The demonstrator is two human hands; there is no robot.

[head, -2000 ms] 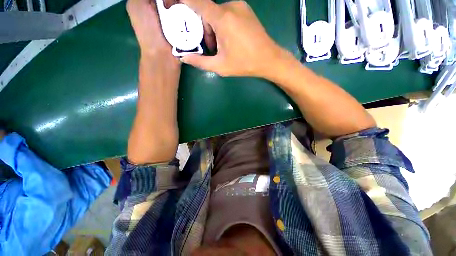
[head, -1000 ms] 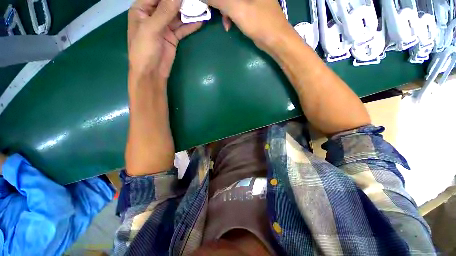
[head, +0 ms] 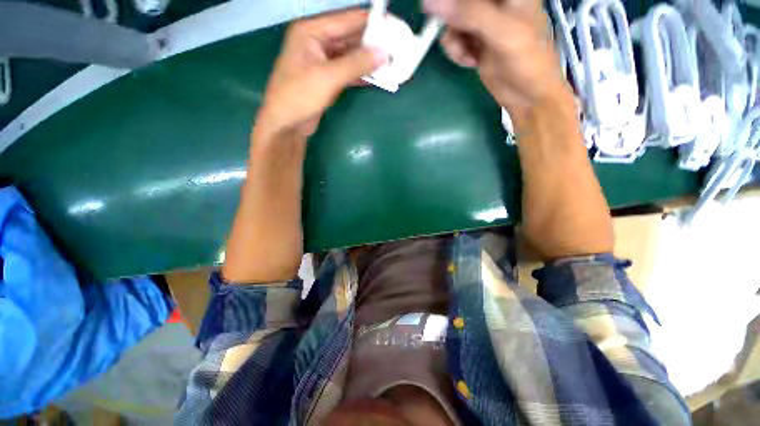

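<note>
A white loop unit [head: 392, 52] is held over the worktop at the top centre, tilted, its upper part cut off by the picture's edge. My left hand [head: 321, 71] grips its disc end between thumb and fingers. My right hand [head: 500, 42] is at the unit's right side, blurred, with its fingertips at a white bar that slants up from the disc end. Whether the right fingers close on that bar cannot be told. Covered units [head: 612, 91] overlap in a row at the right, discs toward me.
The glossy green worktop [head: 158, 200] bends across the view. The pale rail [head: 225, 29], grey upright [head: 75, 33] and dark belt are at upper left, with white units on the belt. An open carton [head: 637, 245] with bright white contents is at lower right. A person's blue sleeve [head: 58, 324] is at lower left.
The held unit first went up and is now lower and tilted, with its disc end in my left hand. My right hand has shifted right. The view has shifted too.
</note>
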